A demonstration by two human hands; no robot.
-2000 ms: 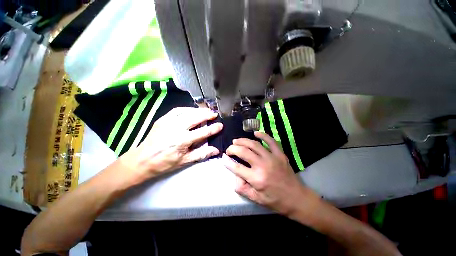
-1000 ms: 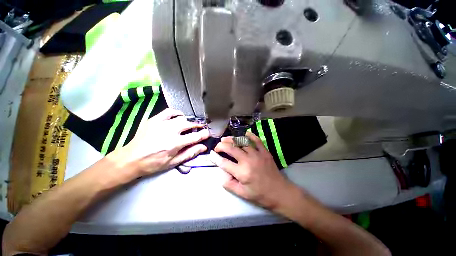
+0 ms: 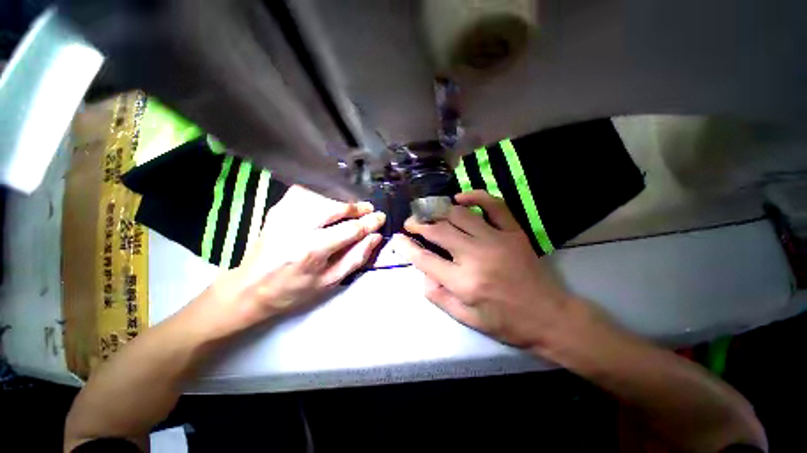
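Observation:
A black garment panel [image 3: 580, 181] with neon green stripes lies under the sewing machine head [image 3: 611, 62], spread out to both sides. My left hand [image 3: 305, 243] lies on its left part, fingertips pinched together on the dark cloth beside the presser foot [image 3: 386, 168]. My right hand [image 3: 482, 270] lies on the cloth right of the foot, fingers bent, beside the small ribbed knob [image 3: 431, 209]. A narrow dark strip [image 3: 389, 217] shows between my hands. The needle tip cannot be made out. The machine head looms close and blurred.
Brown cardboard with printed yellow tape [image 3: 119, 257] is at the left of the white table [image 3: 310, 345]. Neon green cloth [image 3: 164, 128] shows behind the black panel. A blurred white piece [image 3: 44, 97] is at the upper left. Green and red things show below the table at right.
The view has moved closer to the machine head, which now covers more of the top. My left fingertips have drawn together at the dark strip. My right hand stays beside the knob.

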